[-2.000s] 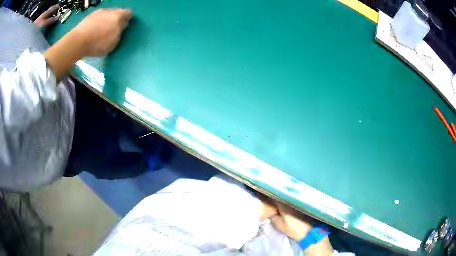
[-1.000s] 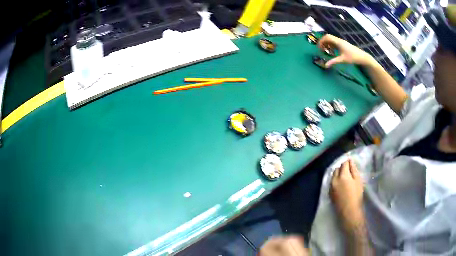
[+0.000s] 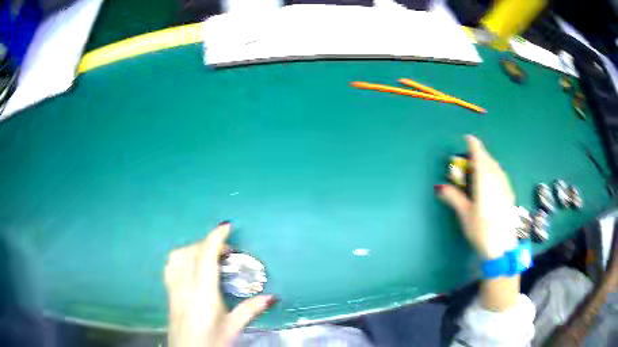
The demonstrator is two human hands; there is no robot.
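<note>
My left hand [image 3: 200,288] is at the lower left of the mat, thumb and fingers around the rim of a round inner module [image 3: 242,274] with silver and white parts facing up. My right hand [image 3: 484,196], with a blue wristband, is at the right, its thumb and fingers around a watch case [image 3: 459,169] with a yellow inside. The fingers cover the right part of the case. Both hands are slightly blurred.
More inner modules [image 3: 545,196] lie right of my right wrist. Crossed orange sticks [image 3: 434,95] lie behind, before a long white board [image 3: 339,34]. A watch case [image 3: 513,70] lies at the back right. A white scrap [image 3: 361,252] lies between my hands.
The view has swung from the co-worker on the left, to the right, and then back to the centre. Both my hands are now over the mat, at an inner module and the yellow-inside case.
</note>
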